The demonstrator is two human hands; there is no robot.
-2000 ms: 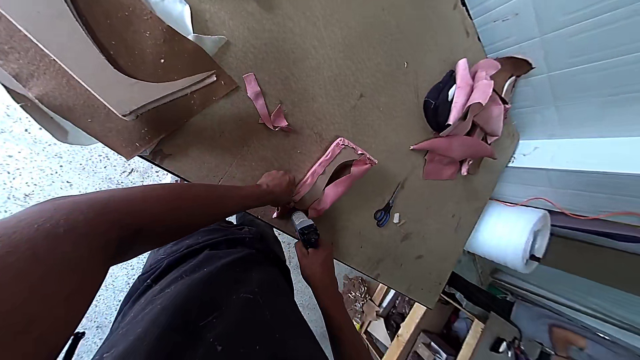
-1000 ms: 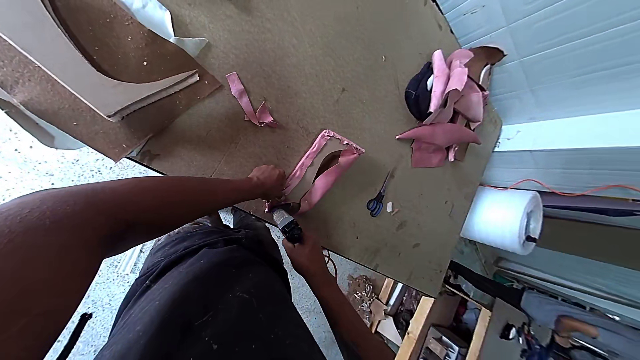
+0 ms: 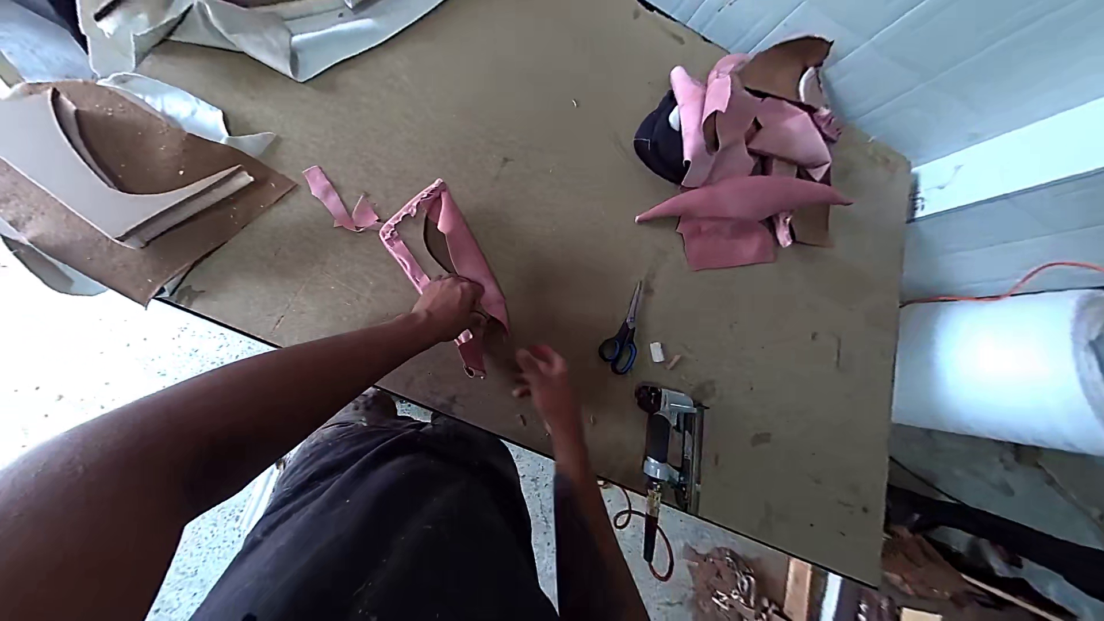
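Note:
My left hand [image 3: 450, 307] grips the lower end of a frame-like piece covered in pink leather [image 3: 466, 250], lying on the brown worktable [image 3: 552, 190]. My right hand [image 3: 545, 379], blurred, is over the table just right of that end, fingers bent; I see nothing in it. Scissors with black and blue handles [image 3: 623, 341] lie to its right, beside a small white block [image 3: 657, 352]. A pneumatic stapler [image 3: 668, 435] rests near the front edge, its red hose [image 3: 664, 552] hanging over. A narrow pink strip [image 3: 332, 198] lies just left of the piece.
Pink leather scraps [image 3: 742, 198] and a dark cap [image 3: 661, 142] are heaped at the back right. Brown sheets with a curved tan panel [image 3: 129, 207] lie at left, pale hides [image 3: 319, 43] behind. A white roll [image 3: 992, 366] is beyond the right edge.
The stapler, earlier in my right hand at the pink piece, now lies on the table right of it, out of my hand. The piece has turned, and my left hand still holds it.

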